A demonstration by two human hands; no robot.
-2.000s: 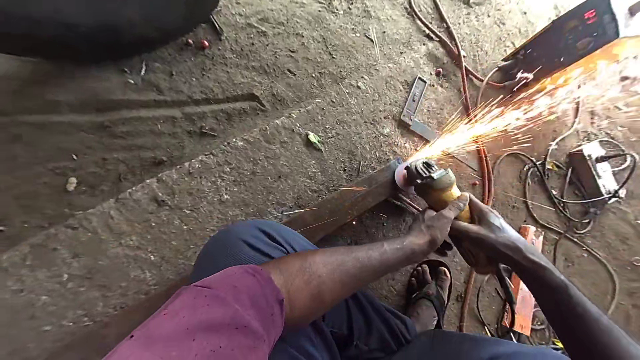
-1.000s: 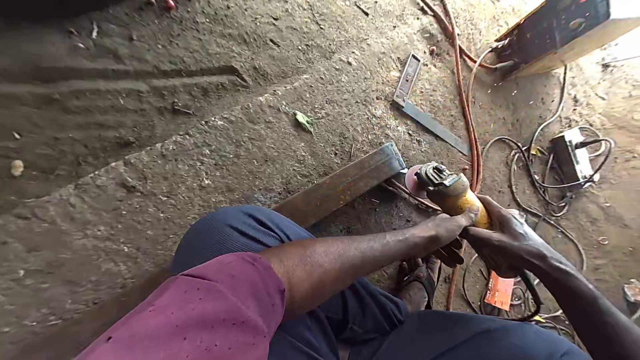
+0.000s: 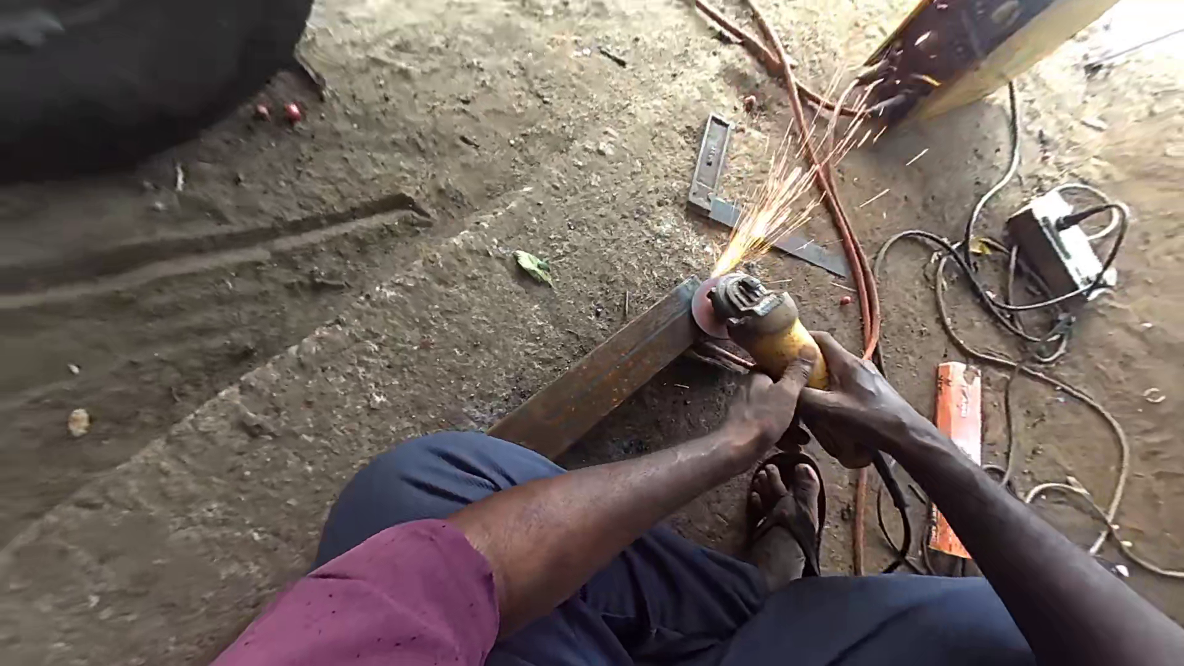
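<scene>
Both my hands grip a yellow angle grinder [image 3: 782,338]. My left hand [image 3: 770,402] holds the front of its body, and my right hand [image 3: 856,402] is wrapped around the rear part. The grinder's reddish disc [image 3: 709,307] touches the end of a rusty steel bar or tube [image 3: 606,370], which slants up from beside my left knee. Orange sparks [image 3: 763,217] fly from the contact up and to the right. Beyond them a metal try square [image 3: 712,162] lies on the ground, its blade partly behind the sparks.
Reddish cables [image 3: 837,217] run down right of the square to my sandalled foot [image 3: 786,504]. A yellow and dark box-like machine [image 3: 980,55] stands at top right. A socket box [image 3: 1059,242] sits among tangled cords, near an orange piece [image 3: 957,435]. A large black object [image 3: 139,83] fills the top left.
Sparks stream from the disc again; a second ago there were none and the disc stood just off the bar's end. Both hands have stayed on the grinder.
</scene>
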